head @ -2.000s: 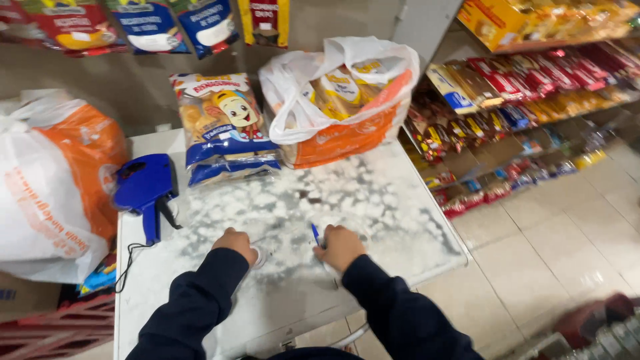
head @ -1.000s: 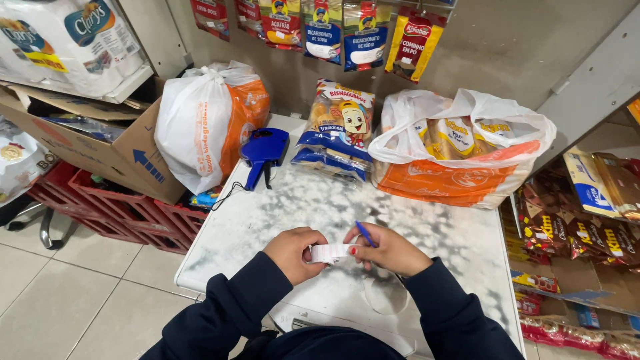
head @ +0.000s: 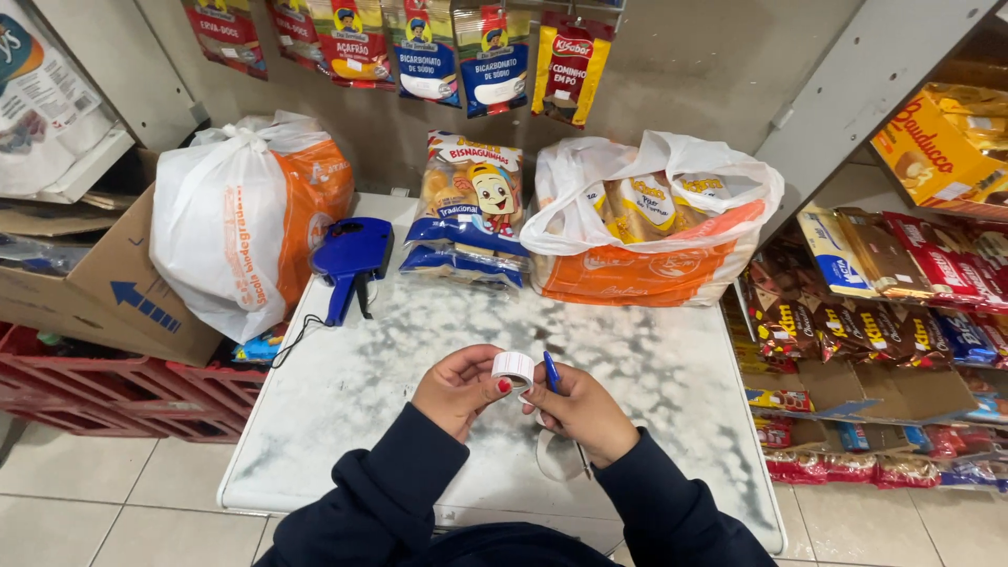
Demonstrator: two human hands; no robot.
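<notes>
My left hand (head: 459, 390) grips a small roll of white price labels (head: 513, 368) above the white marbled table (head: 354, 425). My right hand (head: 587, 409) touches the roll's right side with its fingertips and also holds a blue pen (head: 551, 372). A loose strip of label paper (head: 557, 455) curls below the right hand. A blue price labeling gun (head: 350, 256) with a black cord lies at the table's back left. Beside it stands a bag of small bread rolls (head: 472, 209).
An open plastic bag of packaged bread (head: 646, 252) sits at the table's back right. A tied plastic bag (head: 228, 228) stands at the left, near a cardboard box (head: 134, 276) and red crates (head: 118, 394). Spice packets (head: 417, 55) hang behind; snack shelves (head: 882, 394) stand right.
Two seconds ago my hands were apart, low over the table; now they are together at the label roll. The view has shifted.
</notes>
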